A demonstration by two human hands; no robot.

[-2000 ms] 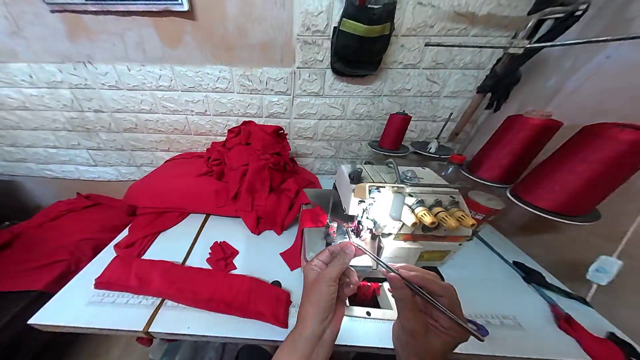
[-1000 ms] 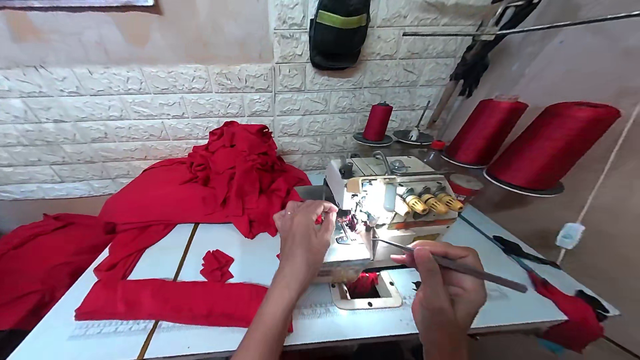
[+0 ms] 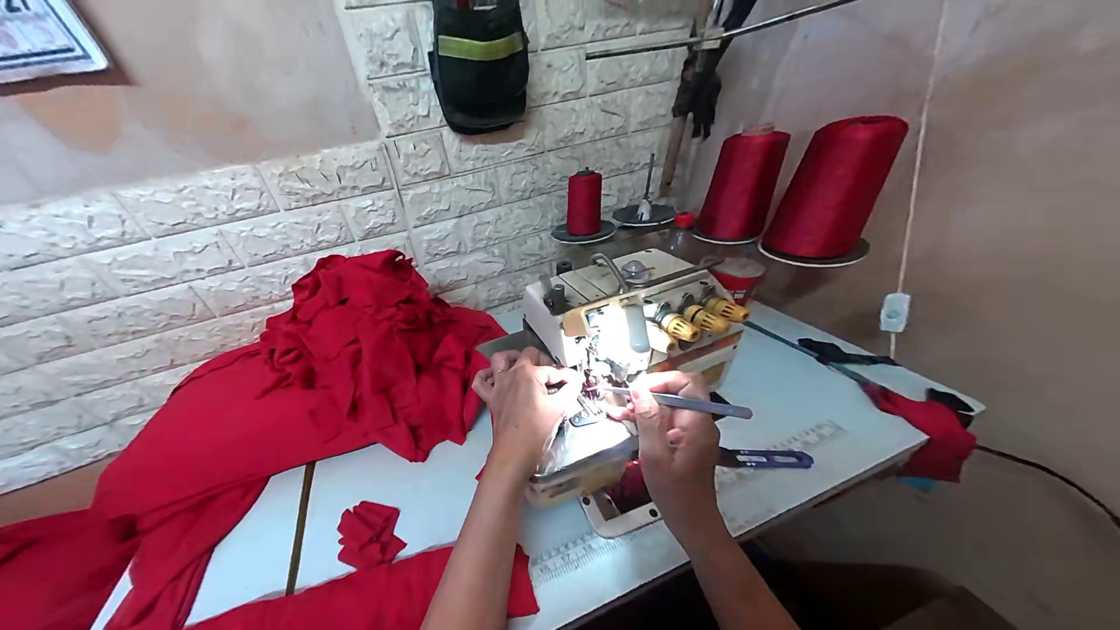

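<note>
An overlock sewing machine (image 3: 643, 306) stands on the white table, its lamp shining on the needle area. My right hand (image 3: 674, 429) holds metal tweezers (image 3: 704, 404) in its fingertips, their points at the presser foot (image 3: 588, 409). On the left side of the needle area, my left hand (image 3: 529, 398) has its thumb and fingers bent close together near the foot; whether thread or anything else is pinched there cannot be told. Glare hides the fine threads. Blue-handled snips or a similar tool (image 3: 770, 458) lie right of my right hand.
A heap of red fabric (image 3: 359, 350) covers the table's left rear. A folded red strip (image 3: 385, 591) and a small red scrap (image 3: 369, 534) lie in front. Large red thread cones (image 3: 836, 188) stand behind right, with a smaller spool (image 3: 584, 203). Red cloth (image 3: 932, 437) hangs over the right edge.
The tweezers have moved in to the presser foot with my right hand. My left hand has come lower, beside the needle area. The view has swung somewhat.
</note>
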